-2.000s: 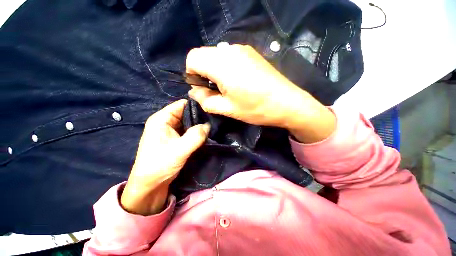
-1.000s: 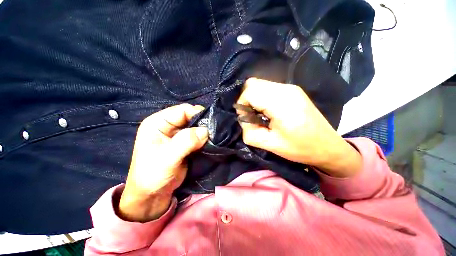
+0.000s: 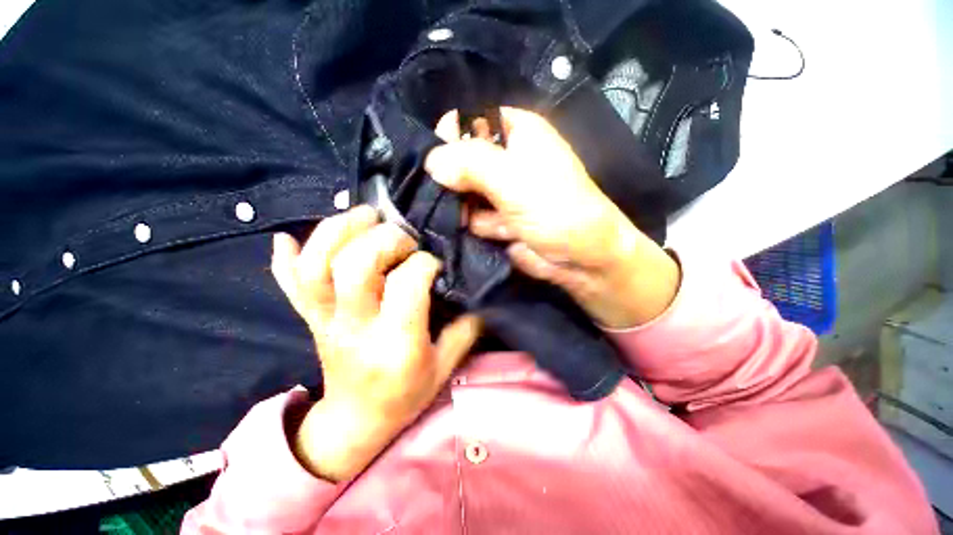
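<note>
A dark navy denim garment [image 3: 157, 146] with pale stitching covers most of the white table. A row of round silvery buttons [image 3: 245, 212] runs along its placket at the left. My left hand [image 3: 366, 313] has curled fingers on the bunched cloth near my shirt front. My right hand [image 3: 533, 204] grips a raised fold of the same cloth, and the dark thread snips [image 3: 482, 125] show between its fingers, blades pointing up. The snips are partly hidden by the fingers. The bunched part between my hands shows a paler grey inside edge.
The white table [image 3: 846, 115] has a curved edge at the right. A thin dark cord [image 3: 803, 54] lies on it beyond the garment. A blue plastic basket [image 3: 799, 277] stands below at right. Something green [image 3: 167, 514] shows below the table at lower left.
The cloth between my hands has been turned and lifted. My right hand has moved up and left from a second ago. My left hand has turned, with its back now up and fingers spread over the cloth.
</note>
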